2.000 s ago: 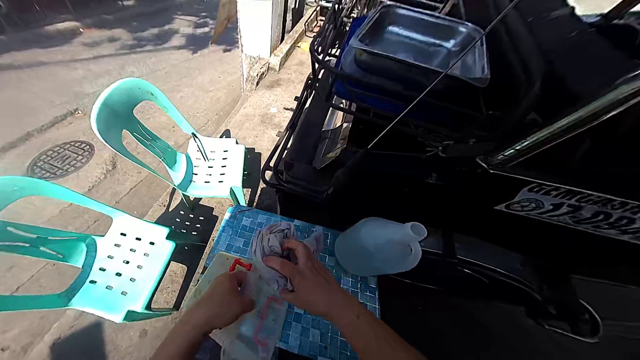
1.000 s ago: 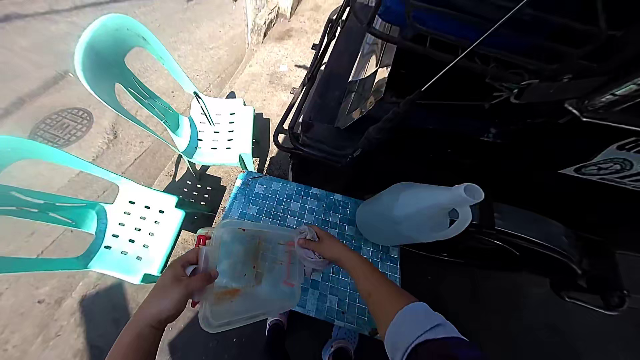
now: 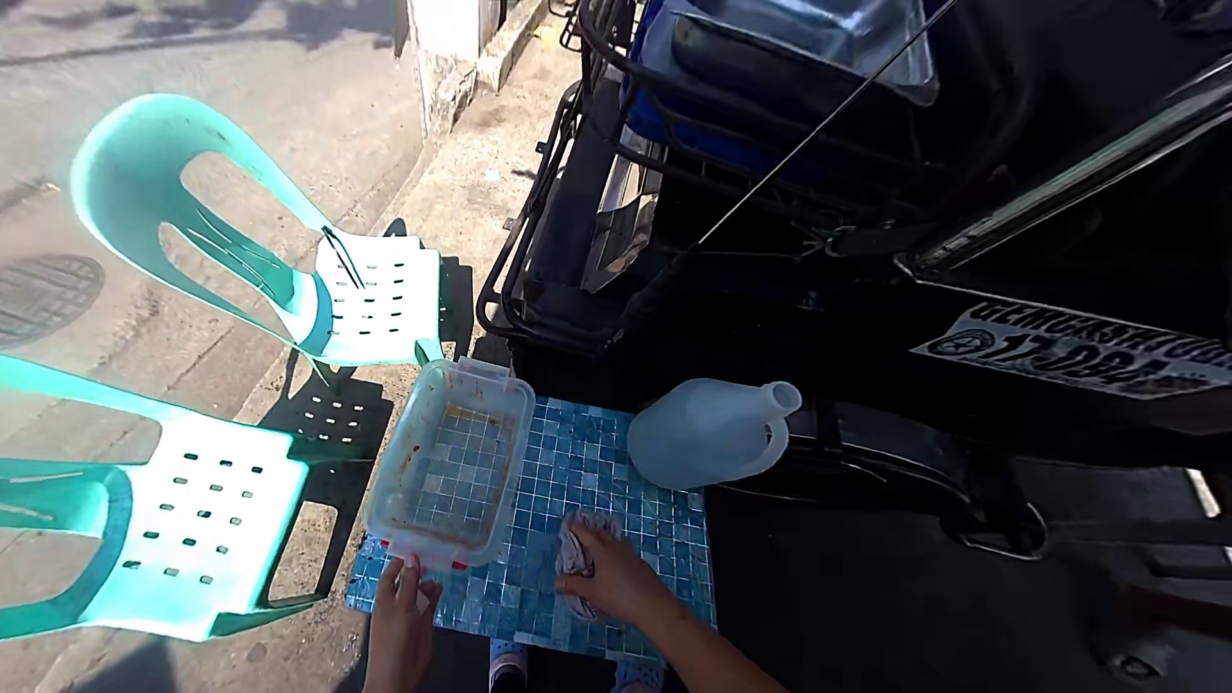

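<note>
A clear plastic container (image 3: 450, 462) with brownish stains lies at the left of a small table with a blue mosaic-pattern top (image 3: 549, 462). My left hand (image 3: 404, 606) touches the container's near edge, by its red-marked rim; whether the fingers grip it is hard to tell. With my right hand (image 3: 616, 575) I hold a crumpled cloth (image 3: 575, 563) down on the table, right of the container. A translucent plastic jug (image 3: 707, 433), its mouth uncapped, rests at the table's right rear, handle toward the right.
Two mint-green plastic chairs (image 3: 380, 298) (image 3: 197, 525) stand left of the table. A dark vehicle (image 3: 818, 327) with a metal rack fills the right side, carrying a metal tray (image 3: 818, 38). My shoes (image 3: 508, 659) show below the table's near edge.
One second ago both hands held the container up over the near part of the table; now it lies at the left. My right hand has moved off it with the cloth onto the tabletop.
</note>
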